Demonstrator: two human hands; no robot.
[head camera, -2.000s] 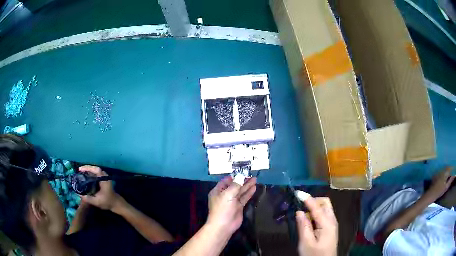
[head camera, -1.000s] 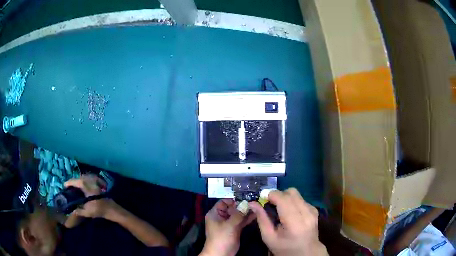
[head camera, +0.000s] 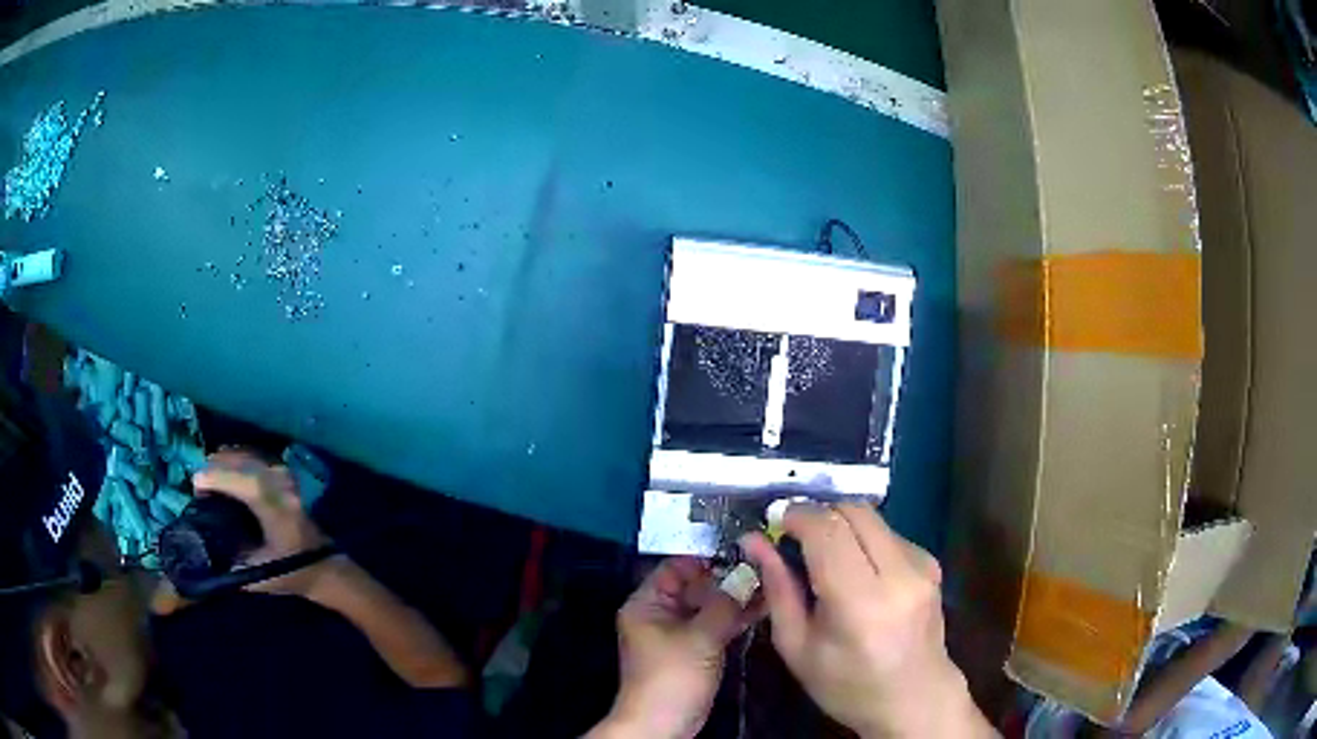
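Observation:
The white-silver screw feeder (head camera: 787, 289) stands on the green bench near its front edge, with screws in its dark hopper (head camera: 722, 397) and a pale upright bar (head camera: 776, 393) in the middle. My right hand (head camera: 859, 614) is at the feeder's front lip, its fingers closed round a small yellow-and-black screwdriver handle (head camera: 774, 533); the shaft is hidden. My left hand (head camera: 676, 635) is just left of it, fingertips together at the front lip. White covers show on fingertips of both hands. Whether my left fingers grip a small part cannot be made out.
A large cardboard carton (head camera: 1105, 477) with orange tape is right of the feeder. Loose screws (head camera: 293, 246) and a pale teal pile (head camera: 44, 159) lie left. A neighbouring person (head camera: 260, 635) at lower left holds a black electric screwdriver (head camera: 205, 541). A cord (head camera: 842, 231) leaves the feeder's rear.
My right hand has moved from right of the feeder to its front lip, beside my left hand. The view has shifted; the feeder now appears further right and the carton looks larger.

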